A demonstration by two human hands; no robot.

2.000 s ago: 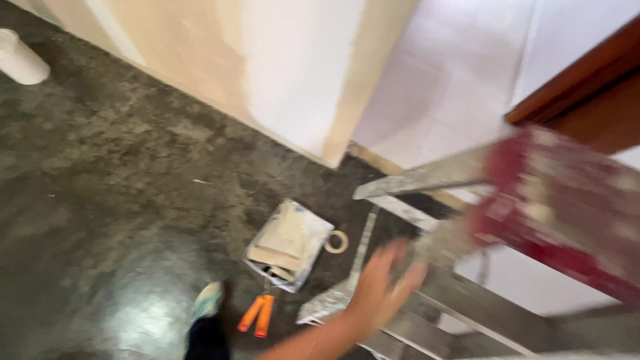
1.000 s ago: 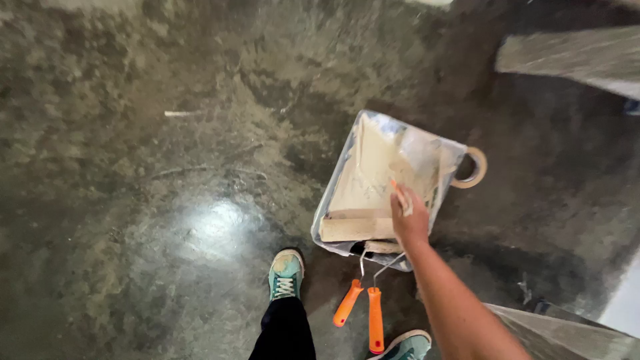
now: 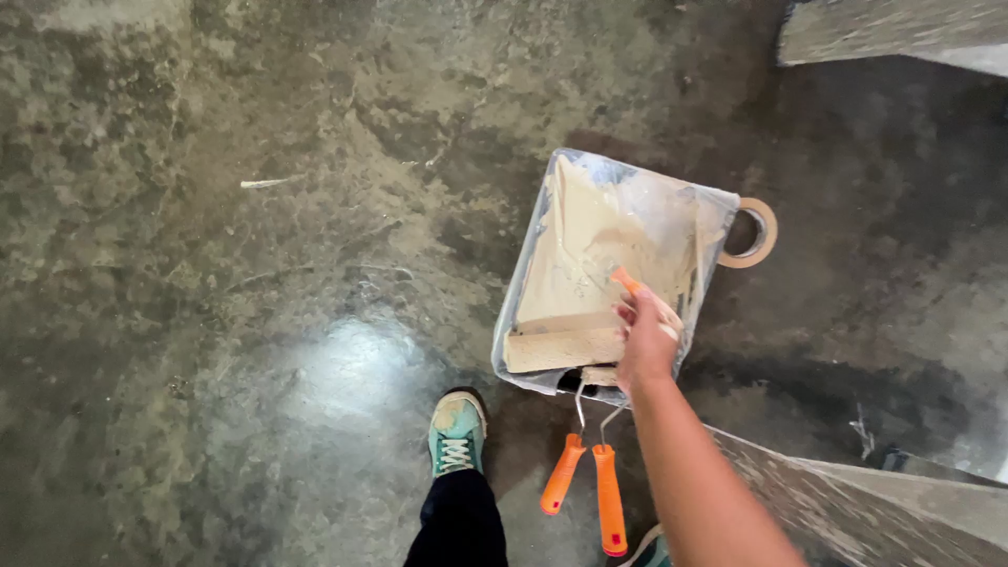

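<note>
My right hand (image 3: 647,335) is over the lower right part of a plastic-lined paint tray (image 3: 587,260) holding beige paint. Its fingers are closed on a small paint-smeared tool with an orange end (image 3: 626,279), probably a paintbrush; the hand covers much of it. A wide beige paint roller (image 3: 563,350) lies across the tray's near end, beside a smaller roller (image 3: 600,376). Their orange handles, one at the left (image 3: 562,475) and one at the right (image 3: 609,500), stick out over the floor. My left hand is out of view.
A roll of masking tape (image 3: 750,233) lies against the tray's right edge. Paint-marked ladder parts stand at the upper right (image 3: 890,31) and lower right (image 3: 850,504). My teal shoe (image 3: 457,431) is on the concrete floor (image 3: 276,315), left of the handles.
My right hand has gone from beside the stepladder to the tray and now grips the small orange-ended tool. The view has tilted down to the floor.
</note>
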